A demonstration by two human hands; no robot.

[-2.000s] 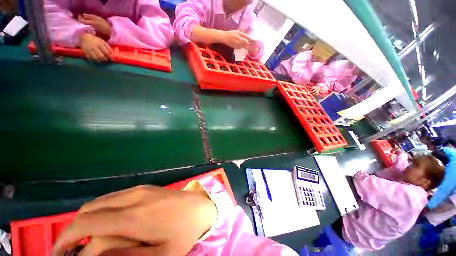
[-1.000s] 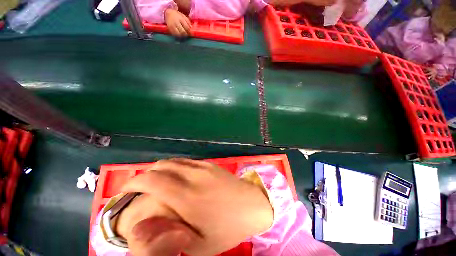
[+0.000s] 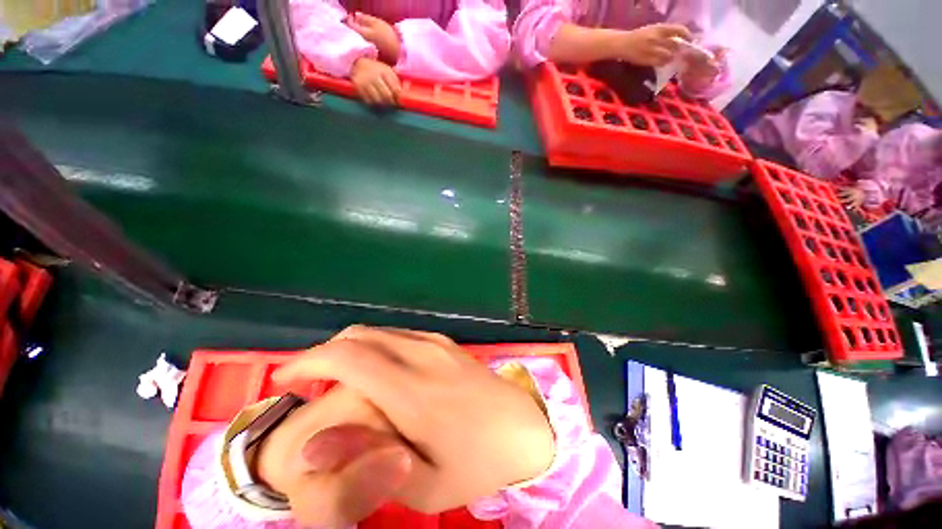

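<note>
My right hand [image 3: 444, 408] lies across my left hand [image 3: 346, 475], its fingers folded over the back of it near the wrist. The fingers of my left hand are mostly hidden, and no product shows in either hand. A wristwatch or band [image 3: 243, 455] sits on my left wrist at the pale cuff. Both forearms, in pink striped sleeves, rest over a red compartment tray [image 3: 219, 395] at the bottom centre. The tray pockets that show at its left hold nothing; my hands and sleeves cover much of the rest.
A green conveyor belt [image 3: 351, 232] runs beyond the tray. A clipboard [image 3: 697, 455] with a pen and a calculator [image 3: 781, 439] lie at right, white scrap [image 3: 161, 380] at left. A metal post stands left. Across the belt, people in pink handle or lean on red trays [image 3: 646, 155].
The view has swung left since two seconds ago, bringing the tray's left side and the banded wrist into sight. My hands stay together over the tray.
</note>
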